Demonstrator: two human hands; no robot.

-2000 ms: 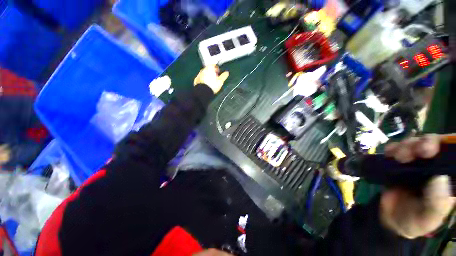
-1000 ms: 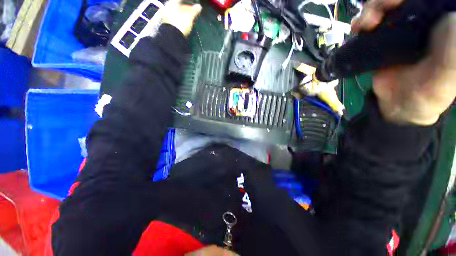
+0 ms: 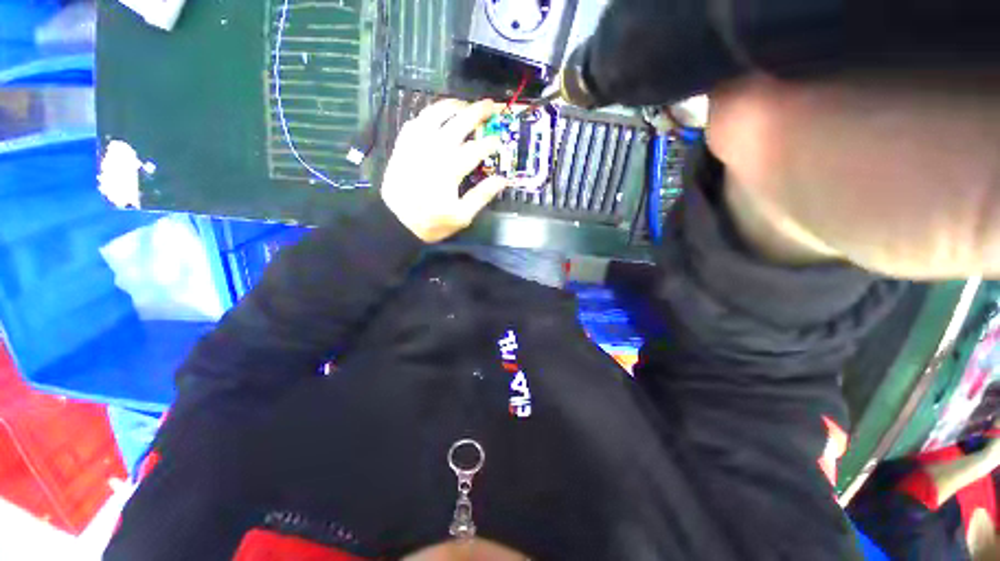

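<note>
The small device cover with its circuit board [image 3: 534, 153] lies on the black ribbed mat. My left hand [image 3: 442, 168] holds it at its left side with thumb and fingers. My right hand [image 3: 844, 175], large and blurred at the right, is around the black electric screwdriver [image 3: 669, 49]. The screwdriver's thin bit points left and reaches the top edge of the cover; whether it touches a screw cannot be told. A red wire [image 3: 519, 90] runs up from the board towards the black socket housing [image 3: 521, 24], cut off by the top edge.
A thin white wire with a small connector [image 3: 354, 157] lies left of the mat. The end of a white frame part [image 3: 159, 9] shows at the upper left. Blue handles [image 3: 658, 186] lie right of the cover. Blue bins [image 3: 104, 268] stand at the left. Part of another person [image 3: 943, 488] shows at the lower right.
My left hand has moved from the white frame part to the cover. My right hand has brought the screwdriver left to the cover. The view has shifted, so the bench sits higher.
</note>
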